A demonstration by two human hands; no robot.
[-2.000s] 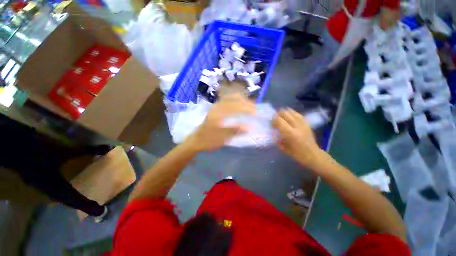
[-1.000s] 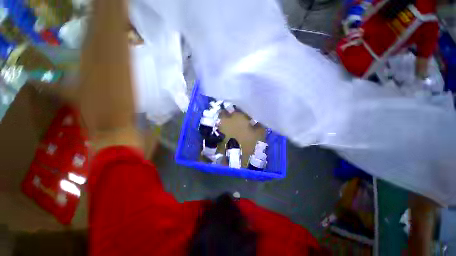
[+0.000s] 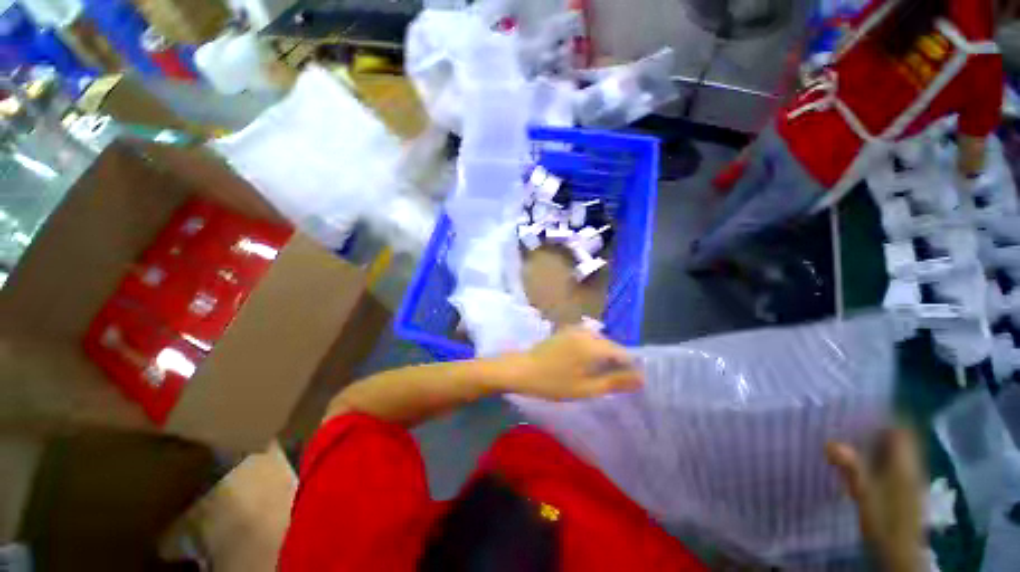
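Note:
A clear, ribbed air-column bag (image 3: 727, 430) is spread in front of me, from the blue turnover crate (image 3: 647, 240) toward the green bench. My left hand (image 3: 576, 365) is shut on its upper left edge. My right hand (image 3: 884, 486) is blurred at the bag's right part; its thumb is apart from the fingers, and I cannot tell whether it grips the film. A whitish strip of bags (image 3: 487, 207) lies over the crate's left side down to my left hand. White product units (image 3: 565, 229) lie in the crate.
An open carton (image 3: 280, 335) with red boxes (image 3: 185, 296) stands at the left. A white bag bundle (image 3: 313, 156) lies behind it. A person in red (image 3: 861, 101) stands at the upper right by the green bench (image 3: 856, 279), which holds white pieces (image 3: 928, 246).
The large white film that crossed the view high up is now lowered and spread out at the right. My left forearm has come down from upright to across the front.

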